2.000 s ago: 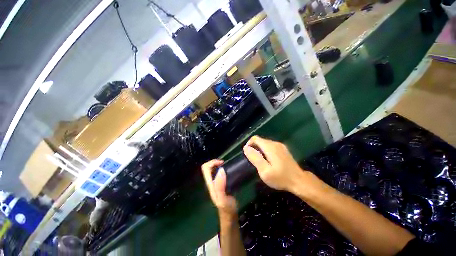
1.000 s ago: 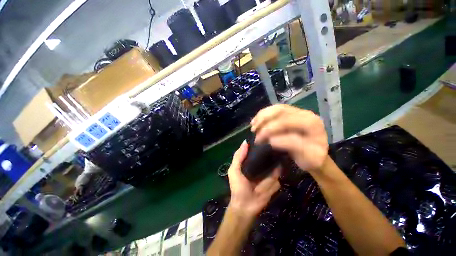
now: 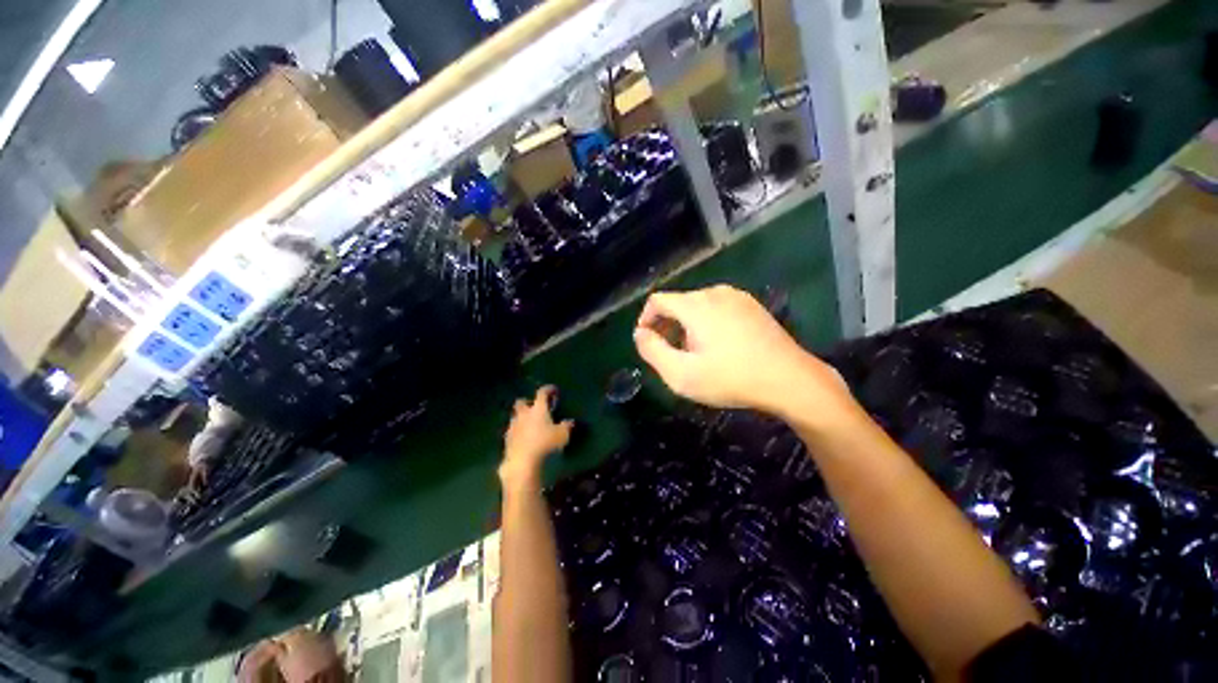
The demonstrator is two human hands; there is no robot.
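Note:
My left hand is over the green conveyor belt, its fingers apart. The dark area by its fingertips is too unclear to tell whether they touch a unit. My right hand is raised above the belt beside the tray, fingers curled towards the thumb, with a dark gap between them; whether anything is in it cannot be told. A round end face with a shiny ring shows between the hands. The glossy black blister tray lies under my right forearm; round shapes show in its rows.
A white upright post stands behind my right hand. Stacked black trays are behind the belt. Black units stand on the belt at far right and lower left. Another person's hands show at the bottom left. Cardboard lies right of the tray.
Both hands held a black cylinder together. Now they are apart: the left has moved left over the belt, the right has moved slightly left. The cylinder is no longer seen between them.

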